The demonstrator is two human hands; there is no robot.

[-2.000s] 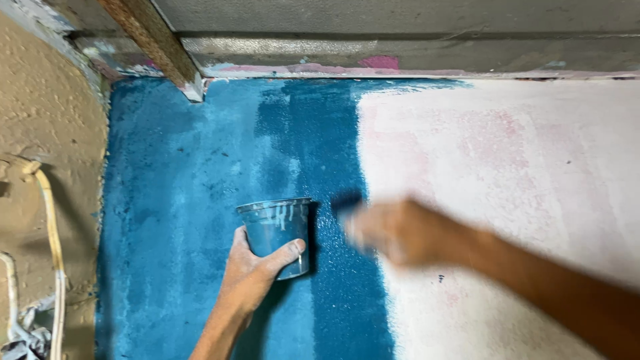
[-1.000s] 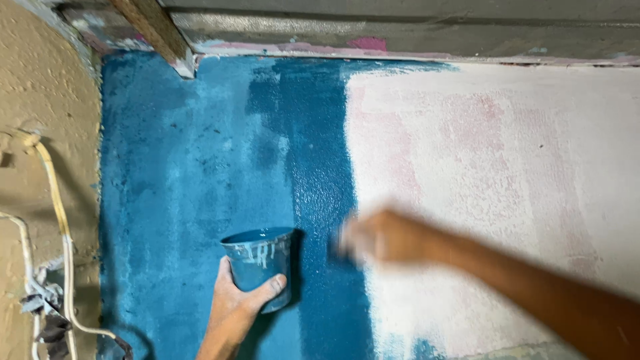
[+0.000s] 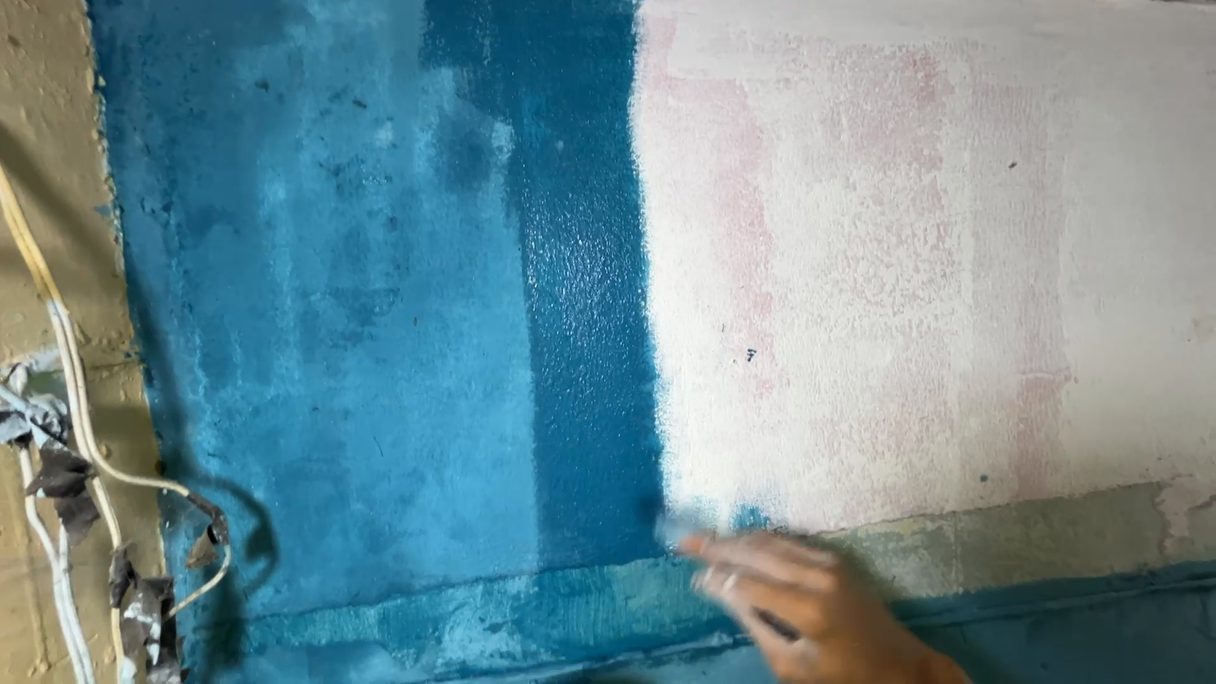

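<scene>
My right hand [image 3: 788,598] is at the lower middle, its fingers closed around a paintbrush [image 3: 679,532]; the blurred brush head meets the wall where fresh dark blue paint [image 3: 594,380] borders the white surface [image 3: 836,285]. A dark bit of the handle shows below the fingers. Small blue marks [image 3: 750,518] lie on the white just above the hand. Lighter blue paint [image 3: 380,380] covers the wall to the left. My left hand and the paint cup are out of view.
Along the bottom runs a ledge-like band [image 3: 997,537], blue on the left and greenish grey on the right. At the left, white cables [image 3: 81,408] with torn dark tape [image 3: 71,484] hang on a tan wall [image 3: 47,237], one looping over the blue edge.
The view has shifted strongly down the wall. My right hand has moved down to the wall's lower edge. My left hand with the blue cup has gone out of view.
</scene>
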